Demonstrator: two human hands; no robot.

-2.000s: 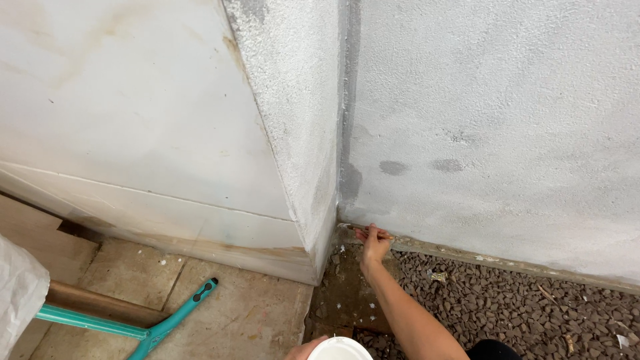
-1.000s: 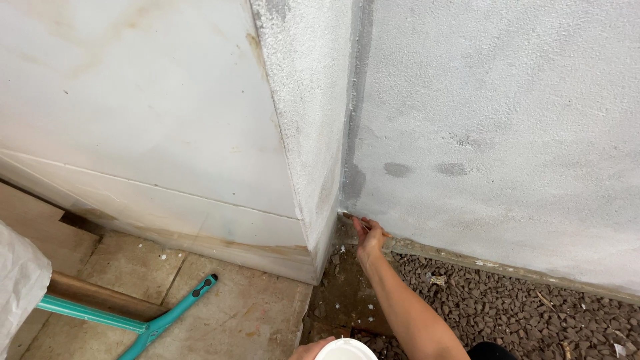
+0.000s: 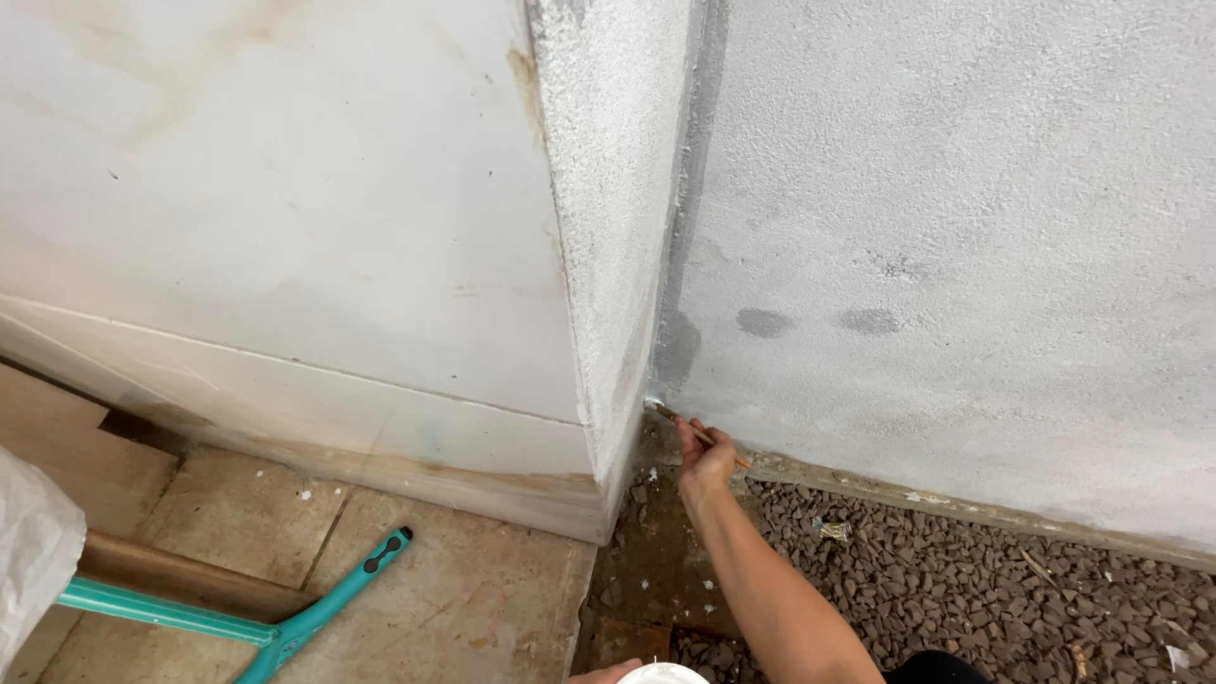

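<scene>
My right hand pinches a thin paintbrush with a wooden handle. The brush tip, with white paint on it, touches the bottom of the inner corner where the narrow white wall meets the rough grey-white wall. At the bottom edge my left hand holds a white round container, mostly cut off by the frame; its contents are not clear. Darker grey patches mark the right wall, and a grey strip runs down the corner.
Brown gravel lies along the right wall's foot. A smooth, stained white wall panel fills the left. Below it are floor tiles, a teal metal frame and white sheeting. A dark knee or shoe shows at the bottom.
My right hand has moved slightly from the wall's foot up toward the corner, and the brush now shows plainly. The container remains low in view by my left hand.
</scene>
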